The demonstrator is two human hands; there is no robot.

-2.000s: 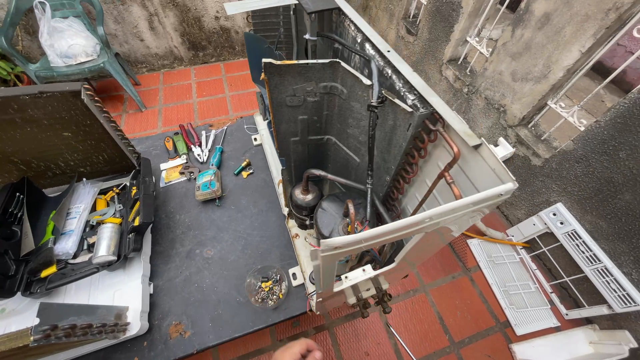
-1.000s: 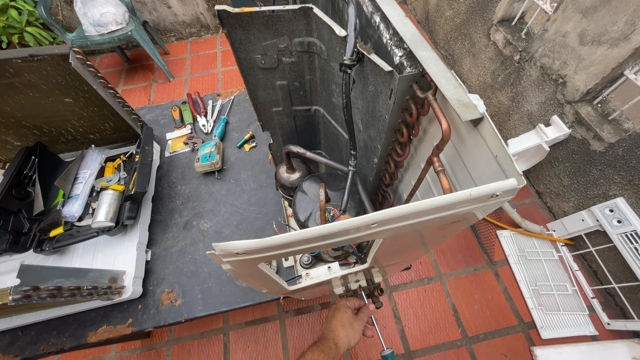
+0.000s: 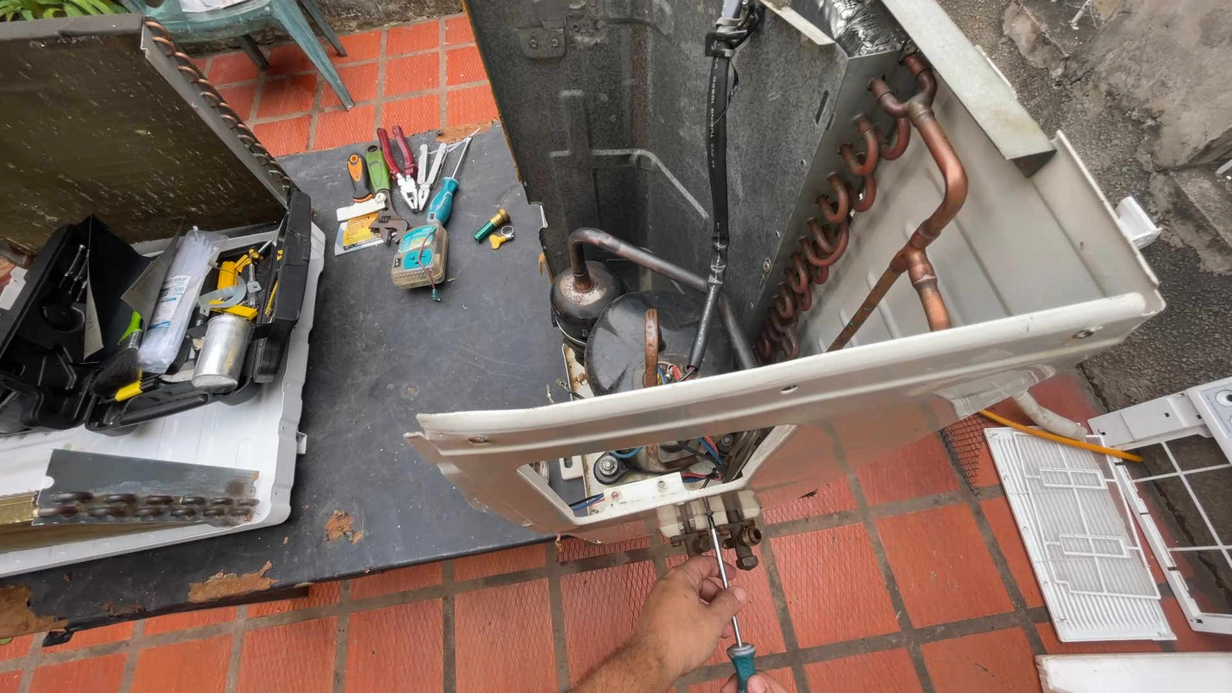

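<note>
My left hand [image 3: 681, 616] has its thumb and fingers around the metal shaft of a screwdriver [image 3: 739, 656], just below the brass service valves [image 3: 746, 541] of an air conditioner's outdoor unit. The screwdriver's tip reaches the valve bracket [image 3: 695, 512]. At the bottom edge, the fingertips of my right hand [image 3: 760, 684] are at the teal handle, mostly cut off by the frame. Above them the white side panel [image 3: 818, 397] stands upright, slightly tilted, with a rectangular opening. Inside the unit are the black compressor [image 3: 635, 337], a smaller canister and copper pipes [image 3: 938, 192].
Pliers [image 3: 412, 183], screwdrivers and a tape-wrapped box [image 3: 421, 256] lie on the dark tabletop [image 3: 385, 423]. An open toolbox [image 3: 265, 318] is at the left. White grilles [image 3: 1073, 539] lie on the red tiled floor [image 3: 500, 626] at the right. A green plastic chair [image 3: 298, 38] stands behind.
My left hand has come up to the valves, and a screwdriver is now there. The fingertips of my right hand have appeared at its handle. The view has moved closer to the unit.
</note>
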